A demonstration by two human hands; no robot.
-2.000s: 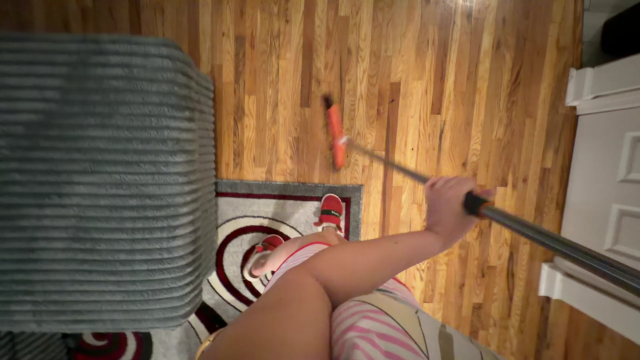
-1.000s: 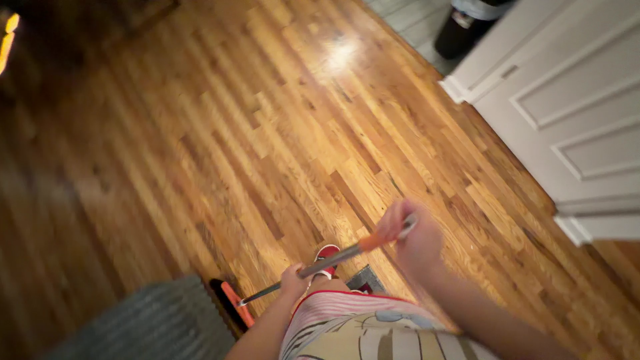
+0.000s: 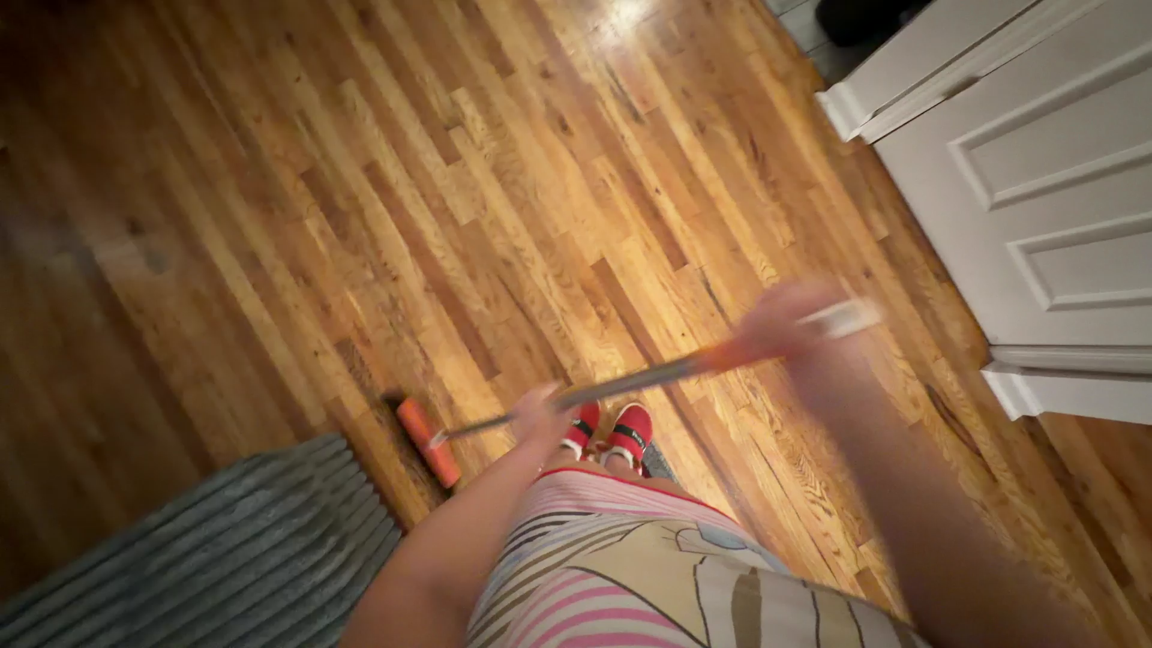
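Observation:
A push broom with an orange head (image 3: 428, 443) and dark bristles rests on the wood floor at lower left. Its grey pole (image 3: 630, 380) runs up to the right and ends in an orange grip with a white tip. My left hand (image 3: 540, 414) is closed around the lower part of the pole, above my red shoes. Blurred by motion, my right hand (image 3: 792, 317) holds the orange grip near the pole's upper end.
A ribbed grey upholstered seat (image 3: 225, 540) fills the lower left, close to the broom head. White panelled door (image 3: 1044, 180) and baseboard stand on the right. A dark bin (image 3: 855, 18) is at the top right on grey tile. A rug corner (image 3: 659, 463) shows beside my shoes.
Two seconds ago one hand was seen on the pole; now both hold it. Since one second ago the broom head has moved away from the seat's edge. The view has turned strongly.

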